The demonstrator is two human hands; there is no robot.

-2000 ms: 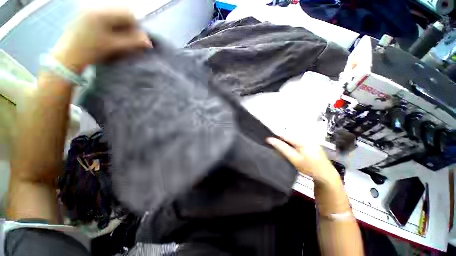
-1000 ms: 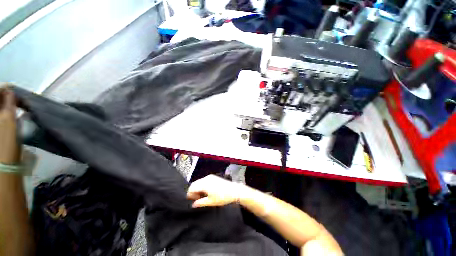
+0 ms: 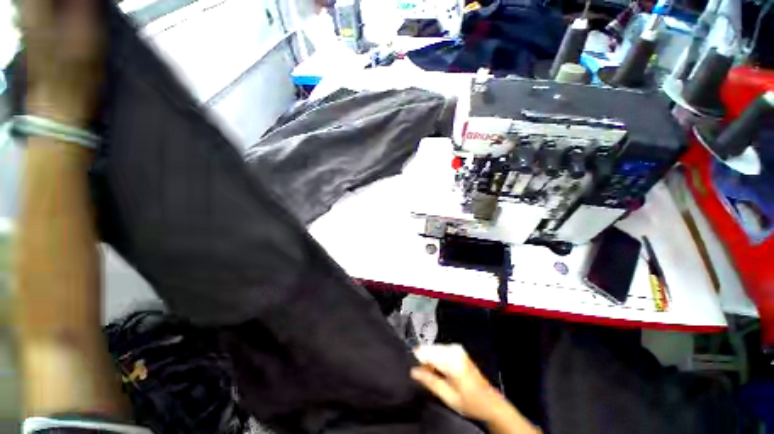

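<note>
A long dark grey garment piece (image 3: 229, 229) stretches from the upper left down to the lower middle. My left hand (image 3: 64, 42) is raised at the top left, blurred and partly cut off by the frame, at the cloth's upper end; its fingers are hard to see. My right hand (image 3: 450, 377) is low in the middle, pinching the cloth's edge. The overlock machine (image 3: 543, 161), black on top with a white front, stands on the white table (image 3: 373, 242). The cloth is apart from its needle area.
Another grey garment piece (image 3: 356, 140) lies on the table left of the machine. A smartphone (image 3: 613, 264) and yellow-black snips (image 3: 656, 275) lie at the right. Thread cones (image 3: 636, 59) stand behind, near a red plastic stool (image 3: 747, 212). A dark heap (image 3: 170, 373) is at lower left.
My left hand has risen, lifting the cloth into a steep diagonal. My right hand has moved right and down, still at the cloth. The machine appears slightly further right and lower in view.
</note>
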